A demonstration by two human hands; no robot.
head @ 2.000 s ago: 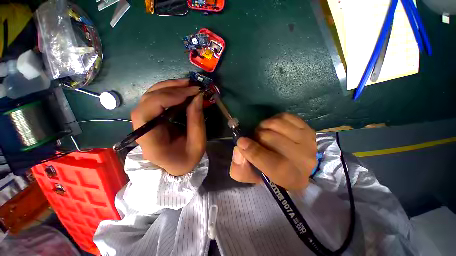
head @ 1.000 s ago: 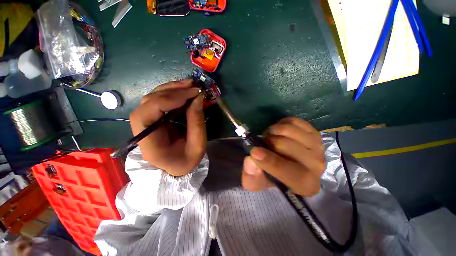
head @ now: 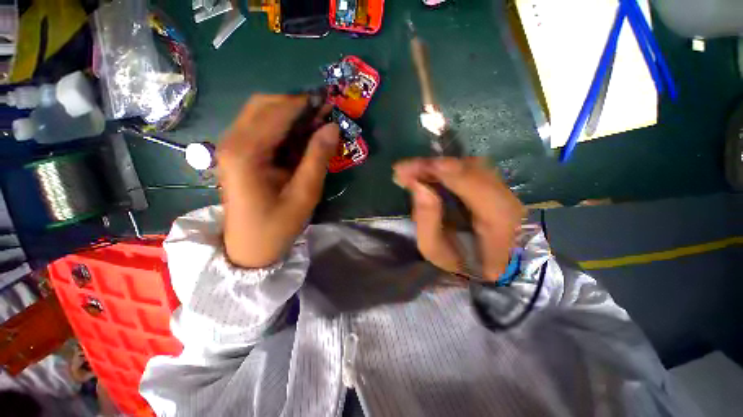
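A red housing with a small dark blue circuit board at its upper edge lies on the green mat near the wearer. A second red housing with a board and a yellow part lies just above it. My left hand, blurred, is left of the housings and holds the dark tweezers, whose tips I cannot make out. My right hand, also blurred, holds the soldering iron. The iron points up and away, right of both housings and apart from them.
A third red housing and a black display module lie at the top. At left are a bag of parts, bottles, a solder spool and a red ribbed case. Paper with blue sticks lies right.
The iron has swung away from the near housing and now points up the mat. My left hand has lifted off the near housing, leaving it uncovered. The whole view has shifted a little.
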